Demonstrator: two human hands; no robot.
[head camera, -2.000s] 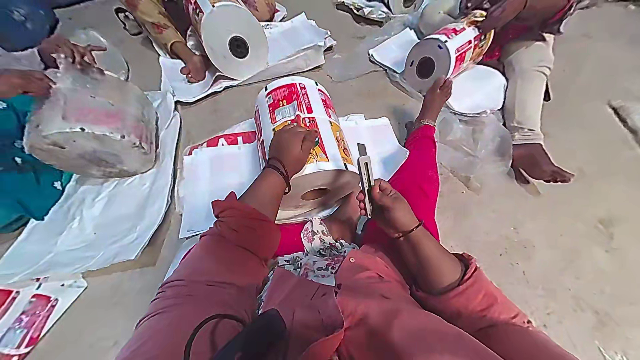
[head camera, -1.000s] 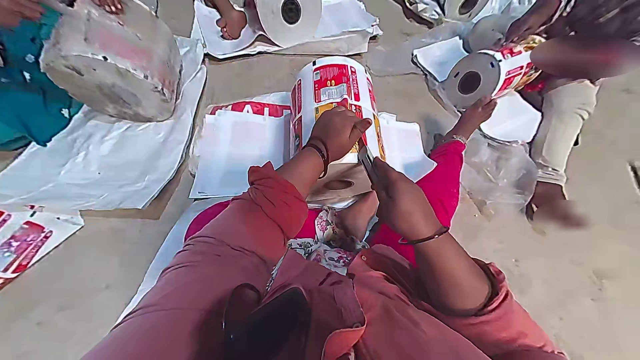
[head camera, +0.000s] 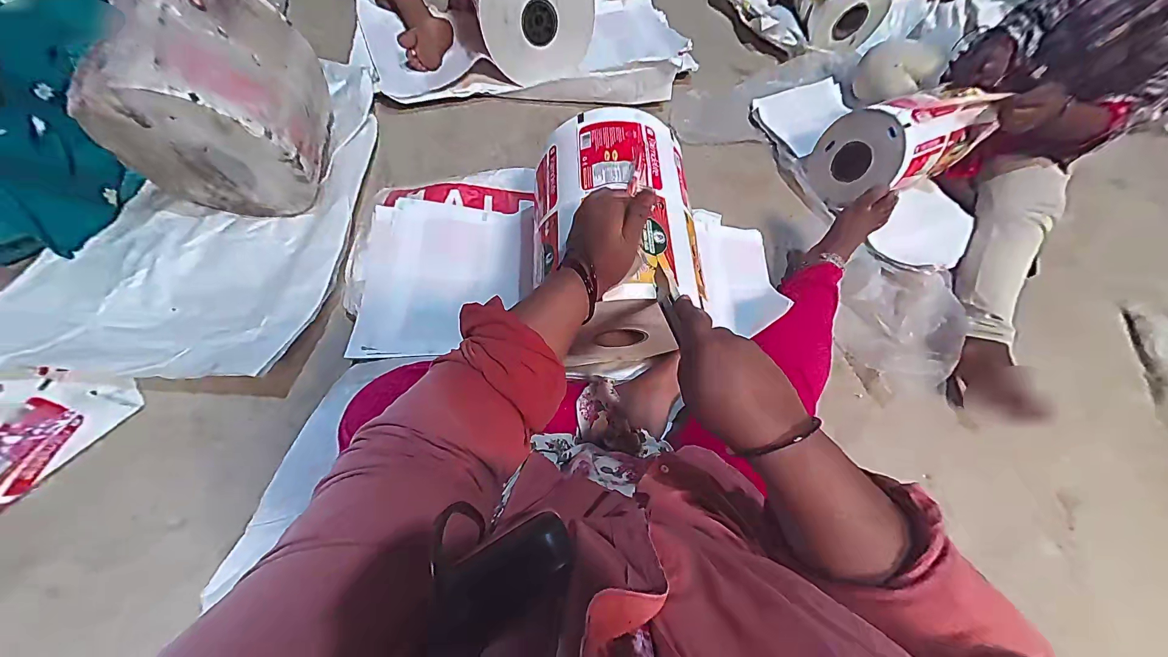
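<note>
A large roll of printed packaging film (head camera: 620, 146) lies in front of me, its cardboard core end (head camera: 622, 338) facing my lap. My left hand (head camera: 610, 233) presses on the film on top of the roll, its fingers curled; they seem to pinch a bit of film. In my right hand (head camera: 725, 374) is a utility knife (head camera: 669, 301), its tip against the right part of the film near the roll's near edge. White sheets (head camera: 438, 283) lie under the roll and stick out on both sides.
Co-workers sit around with a second printed roll (head camera: 922, 151) at right, a white roll (head camera: 534, 68) ahead and a wrapped roll (head camera: 205, 119) at left. White sheeting (head camera: 210, 292) covers ground at left. A plastic bag (head camera: 903, 310) and a person's foot (head camera: 995, 383) are on the right.
My right hand has brought the knife from upright beside the roll down to the film. My left hand stays on the roll. The view has shifted somewhat.
</note>
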